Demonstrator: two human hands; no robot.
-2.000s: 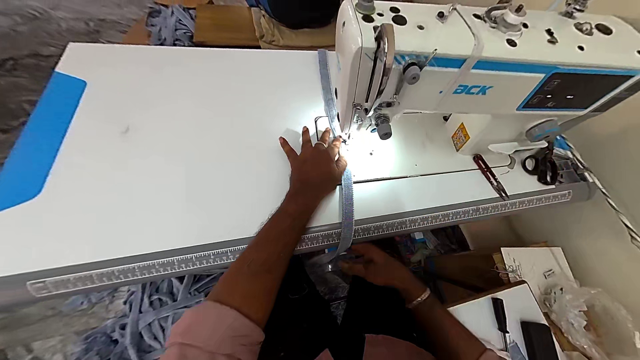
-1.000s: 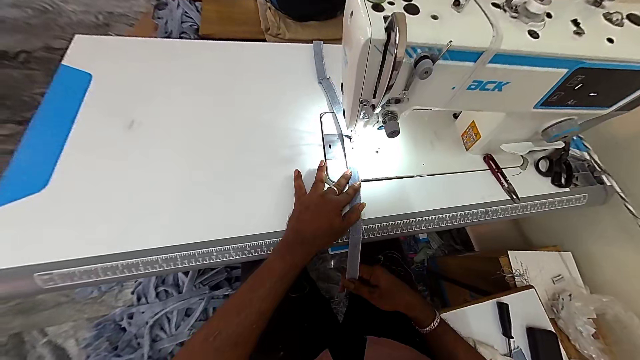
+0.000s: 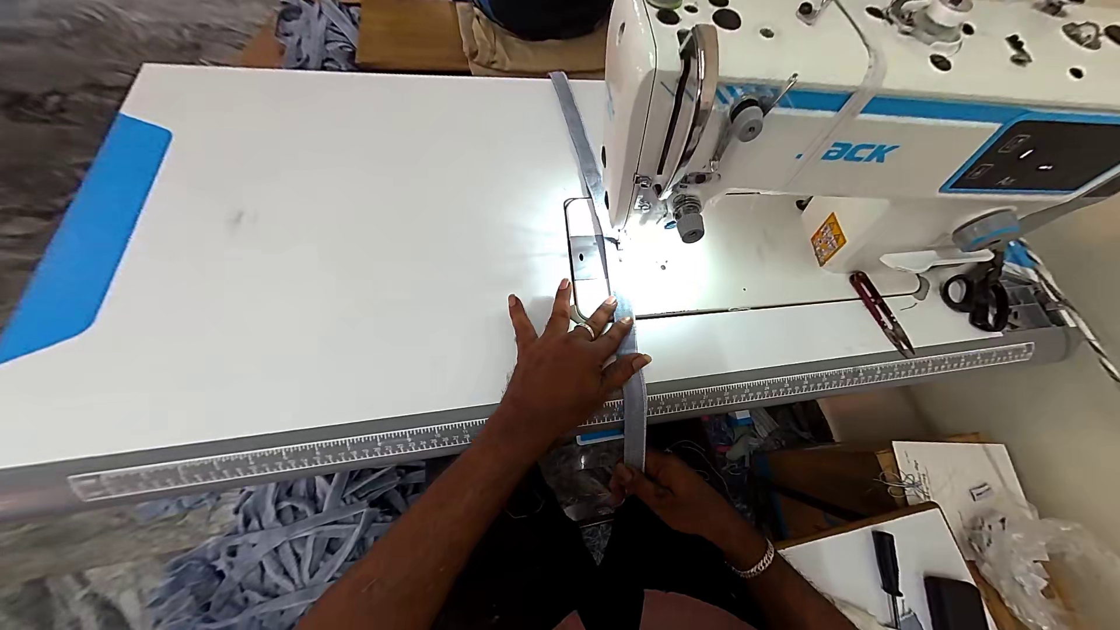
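A grey-blue fabric strip [image 3: 634,402] runs from the table's far edge, past the needle area of a white Jack sewing machine [image 3: 752,131], and down over the front edge. My left hand [image 3: 569,367] lies spread on the white table [image 3: 350,262], its thumb and fingertips resting on the strip just in front of the needle area. Below the table edge, my right hand [image 3: 669,490] pinches the hanging part of the strip between thumb and fingers. The presser foot is hard to make out in the glare.
Red-handled thread snips [image 3: 879,311] and black scissors [image 3: 977,299] lie at the right. A ruler tape [image 3: 840,379] follows the front edge. Heaped grey-blue strips [image 3: 289,542] lie below left. A screwdriver [image 3: 886,564] rests on a white board at lower right.
Two seconds ago my left hand was beside the needle area; it has since come nearer the front edge. The right hand has moved lower, and the strip below the table now hangs straight.
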